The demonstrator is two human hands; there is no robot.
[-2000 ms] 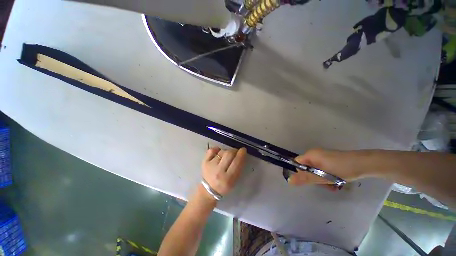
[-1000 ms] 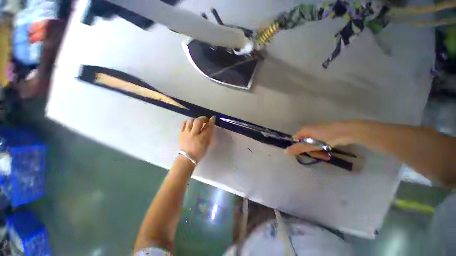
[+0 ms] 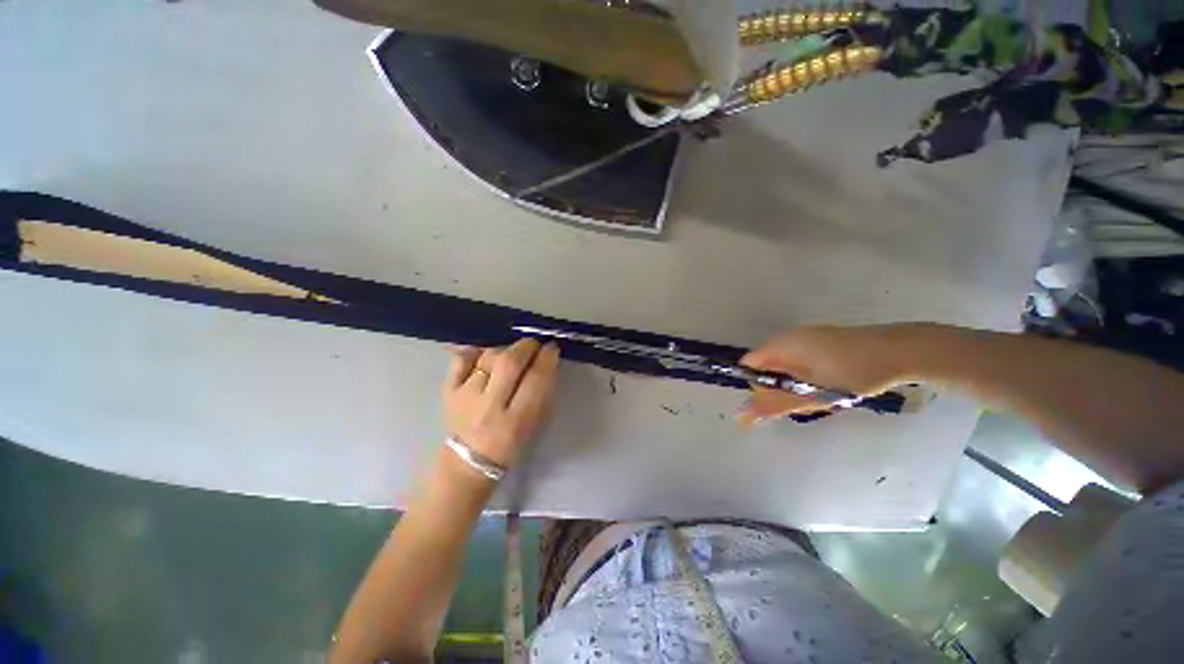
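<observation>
The navy-black garment strip (image 3: 429,313) lies across the white table, its left end cut off by the picture's edge. The tan template (image 3: 143,258) shows inside the strip's left part and tapers to a point. My right hand (image 3: 818,370) grips the handles of the silver shears (image 3: 675,355), whose blades lie along the strip pointing left and look nearly closed. My left hand (image 3: 500,396) has its fingertips on the strip's lower edge by the blade tips. Whether it pinches the cloth is hard to tell.
A dark iron (image 3: 545,143) with a pale rim and brown handle stands beyond the strip. Gold ribbed hoses (image 3: 812,71) and camouflage cloth (image 3: 980,110) run right from it. Thin dark offcuts lie near the strip. The white table's (image 3: 260,428) near edge is by my body; a tape measure (image 3: 701,590) hangs there.
From one second ago, the view has moved closer and turned, so the strip lies flatter across it. The hands stay on the strip, and the shears' blade tips now lie by my left fingertips.
</observation>
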